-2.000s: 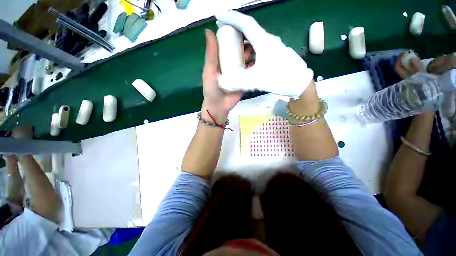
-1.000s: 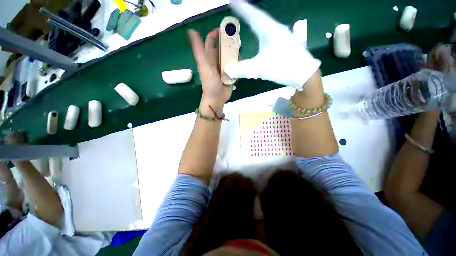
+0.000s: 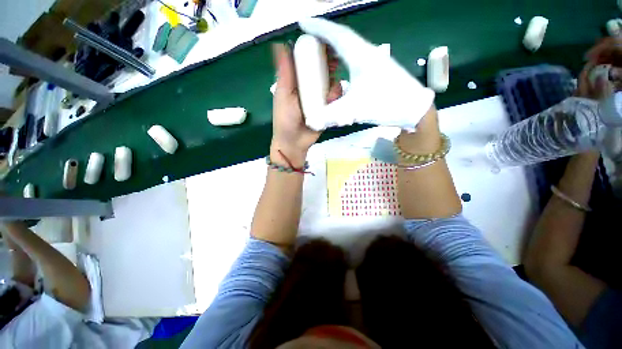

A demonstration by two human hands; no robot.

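Observation:
A white device (image 3: 312, 82) is upright between my two hands, over the green conveyor belt (image 3: 262, 75), with its white rounded side towards me. My bare left hand (image 3: 292, 109) holds it from the left and behind. My right hand (image 3: 378, 78), in a white glove, curves round it, with fingers at its top and thumb at its lower end. A sheet with rows of tiny red marks (image 3: 365, 187) lies on the white table below. A small grey-green pad (image 3: 384, 150) lies by my right wrist, partly covered.
More white devices (image 3: 227, 116) lie on the belt to both sides. A dark tray (image 3: 528, 95) and a clear bottle (image 3: 545, 133) are at the right. A co-worker's arm is at each side. A grey metal bar (image 3: 89, 65) crosses the upper left.
A second ago the device showed its beige face with a dark round hole; now its white side shows. The gloved fingers have closed in round it. The devices on the belt have shifted left.

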